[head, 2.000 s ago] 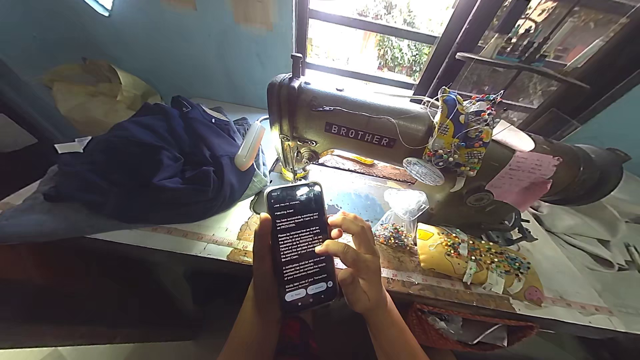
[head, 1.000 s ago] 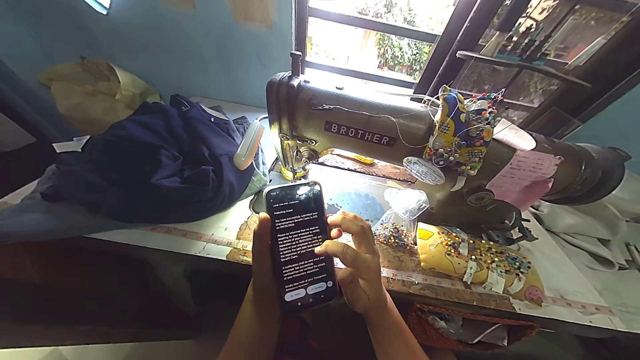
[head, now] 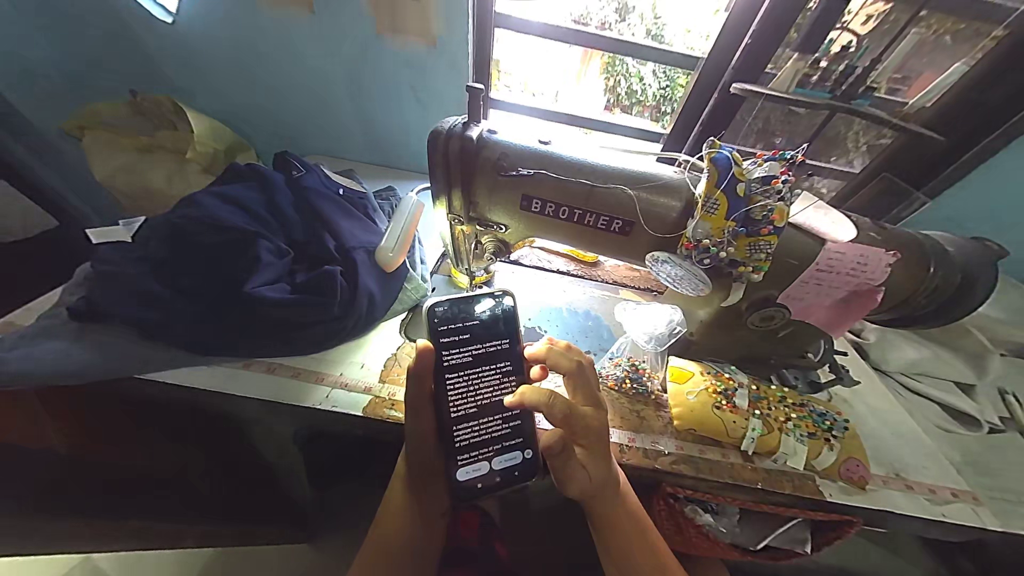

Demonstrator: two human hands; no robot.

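A smartphone (head: 480, 392) with text on its dark screen is held upright in front of a Brother sewing machine (head: 576, 184). My left hand (head: 426, 424) grips the phone along its left edge, the palm partly behind it. My right hand (head: 570, 416) is at the phone's right edge, with thumb and forefinger bent close to the screen; whether they touch it I cannot tell. Just beyond the phone's top is the machine's needle area, lit by a small white lamp (head: 400, 234). A dark blue garment (head: 240, 248) lies heaped left of the machine.
A yellow pincushion (head: 760, 416) full of pins and a clear plastic bag of pins (head: 636, 356) lie right of my hands. Another pincushion (head: 740, 208) hangs on the machine. A measuring tape (head: 320, 376) runs along the table's front edge. Below is a red basket (head: 672, 520). Pale fabric (head: 968, 360) lies far right.
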